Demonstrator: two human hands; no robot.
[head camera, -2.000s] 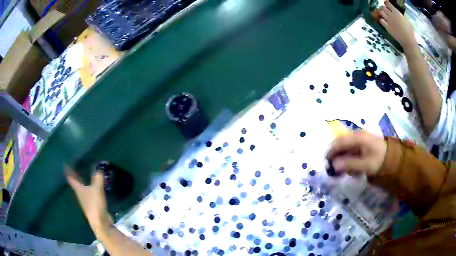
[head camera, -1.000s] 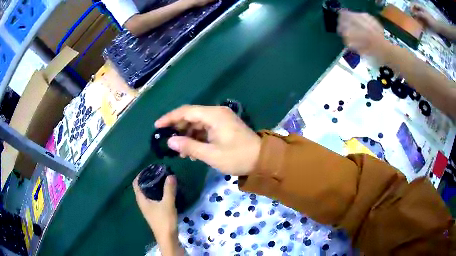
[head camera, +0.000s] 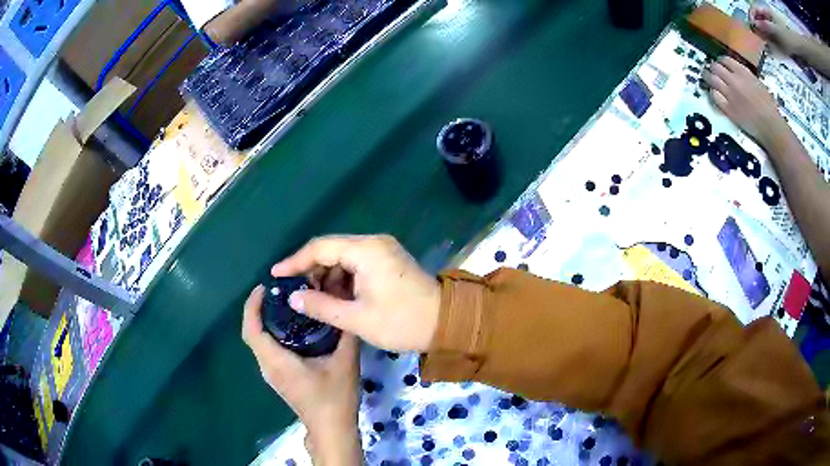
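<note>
My left hand (head camera: 309, 391) holds a black cylindrical unit (head camera: 311, 340) over the green belt, fingers around its side. My right hand (head camera: 382, 287), in a brown sleeve, pinches a black disc (head camera: 278, 296) between thumb and fingers at the unit's top face. The disc appears to touch the top, but my fingers cover part of it, so its exact seating cannot be told. Small dark round stickers (head camera: 457, 412) lie scattered on clear film at the lower middle, partly covered by my right sleeve.
Another black unit (head camera: 469, 157) stands on the green belt (head camera: 364, 168), and one more (head camera: 626, 13) stands farther up. A black parts tray (head camera: 282, 68) lies across the belt. Another person's arm (head camera: 774, 127) reaches in at right near black rings (head camera: 769, 189). A phone (head camera: 743, 262) lies at right.
My right hand has brought the disc down onto the unit's top. My left hand holds the unit slightly tilted. The neighbour's hand has moved back from the belt, and the standing unit is now uncovered.
</note>
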